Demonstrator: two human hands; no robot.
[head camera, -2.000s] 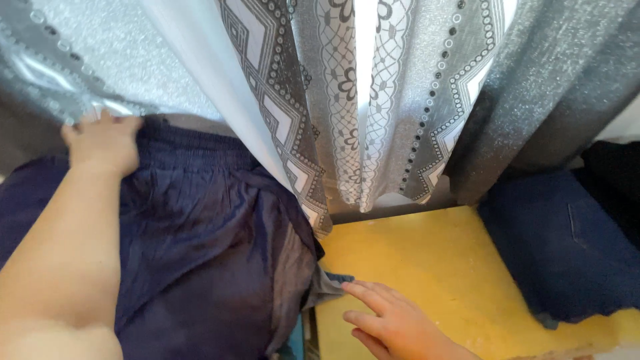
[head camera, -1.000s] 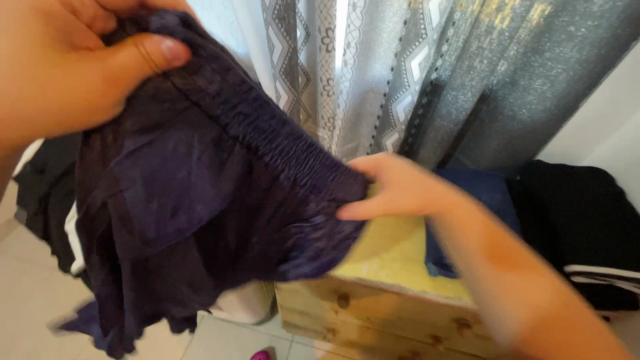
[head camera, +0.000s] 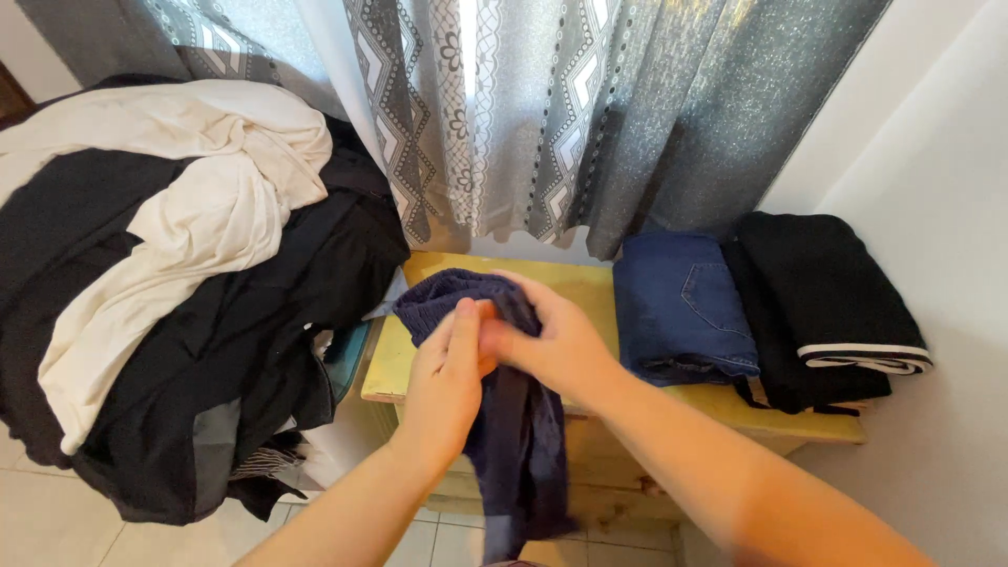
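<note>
A dark navy garment with a gathered elastic waistband (head camera: 524, 441) hangs from both hands in front of the yellow wooden dresser top (head camera: 504, 264). My left hand (head camera: 449, 370) grips it just below the bunched waistband. My right hand (head camera: 543, 339) holds the upper right part, its thumb close to the left fingers and slightly blurred. The waistband is gathered into a loop above the hands, while the legs or lower cloth fall narrow and long toward the floor. The fingertips inside the cloth are partly hidden.
Folded blue jeans (head camera: 685, 307) and folded black clothes (head camera: 827, 291) lie on the dresser's right side. At left, a large heap of black clothes (head camera: 315, 260) carries a cream garment (head camera: 236, 197). A patterned grey curtain (head camera: 504, 118) hangs behind; tiled floor (head camera: 449, 543) shows below.
The navy garment lay on the left two seconds ago, then was held stretched between both hands. Now the hands are close together and the garment is bunched narrow over the dresser's front.
</note>
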